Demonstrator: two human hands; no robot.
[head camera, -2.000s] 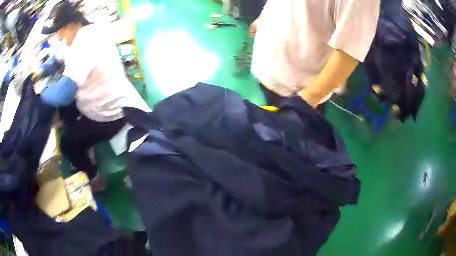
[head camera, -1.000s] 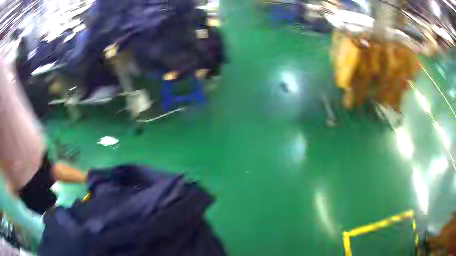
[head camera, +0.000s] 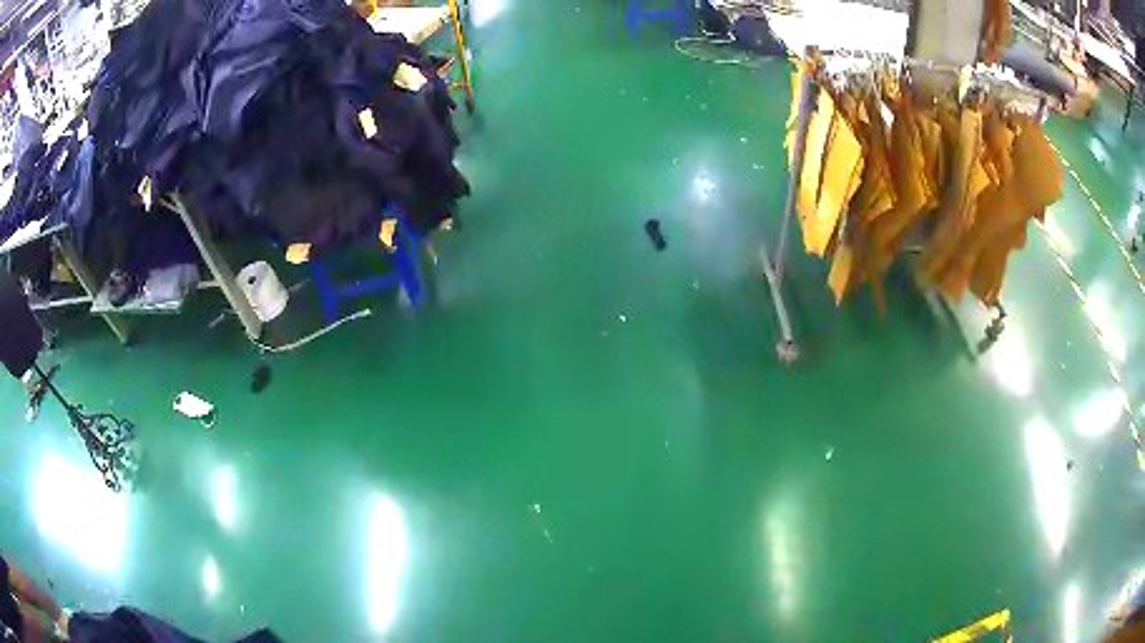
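Observation:
The edge of a dark navy garment bundle (head camera: 151, 627) shows at the bottom left, mostly cut off by the picture's edge. A small part of a hand or arm (head camera: 34, 593) is beside it at the corner; it is cut off and blurred, and I cannot tell whose it is. Neither my left hand nor my right hand can be made out. A large heap of dark garment pieces (head camera: 276, 119) with cream tickets (head camera: 411, 78) lies at the upper left, hanging over its support.
A blue stool (head camera: 367, 284) stands under the heap. Tan pieces (head camera: 879, 189) hang on a wheeled rack at the upper right. A dress form stand's black base (head camera: 107, 440) is at the left. A yellow trolley handle (head camera: 979, 627) shows at the bottom right. Green floor spans the middle.
The view has swung right. The navy bundle has gone from the centre to the bottom left edge, almost out of view. The person in the pale top has left the picture except possibly that corner.

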